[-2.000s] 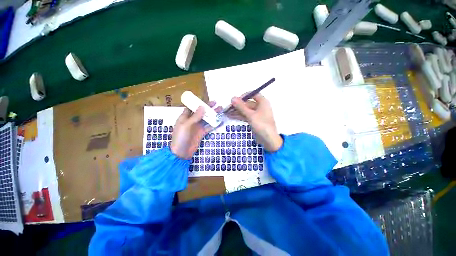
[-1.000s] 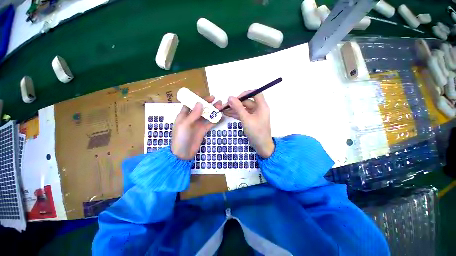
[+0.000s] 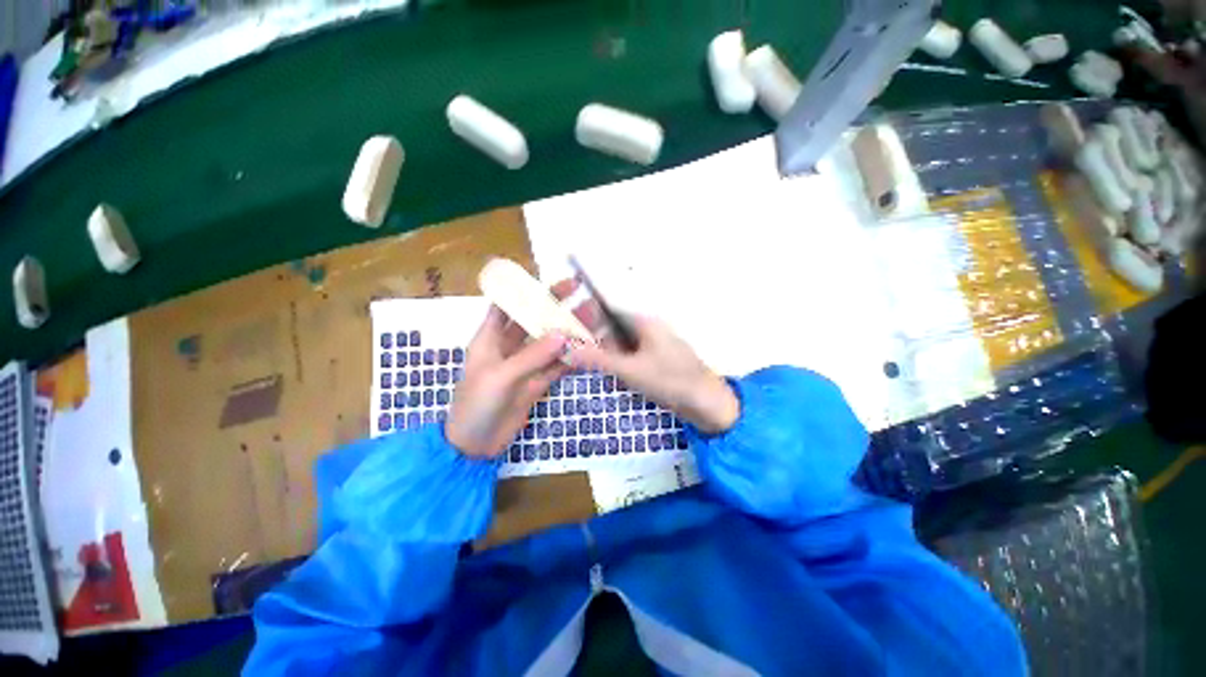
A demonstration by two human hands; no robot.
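Observation:
My left hand (image 3: 500, 384) holds a white device housing (image 3: 524, 299) tilted above the sticker sheet. My right hand (image 3: 651, 364) touches the housing's near end with its fingertips and holds a thin dark pen-like tool (image 3: 606, 307), blurred, pointing up and away. The near end of the housing is covered by my fingers, so I cannot tell what is on it. The white sticker sheet (image 3: 423, 377) with rows of small dark rounded squares lies under my hands.
Several white housings (image 3: 374, 181) lie on the green belt (image 3: 291, 132). A grey metal post (image 3: 846, 86) stands at the bench's far edge. One housing (image 3: 876, 169) lies beside it. More housings are heaped on clear blister trays (image 3: 1018, 291) at right. Cardboard (image 3: 199, 437) lies left.
The tool has swung from pointing right to pointing up and away, and my right fingers have moved onto the housing's near end. The housings on the belt have shifted left in view.

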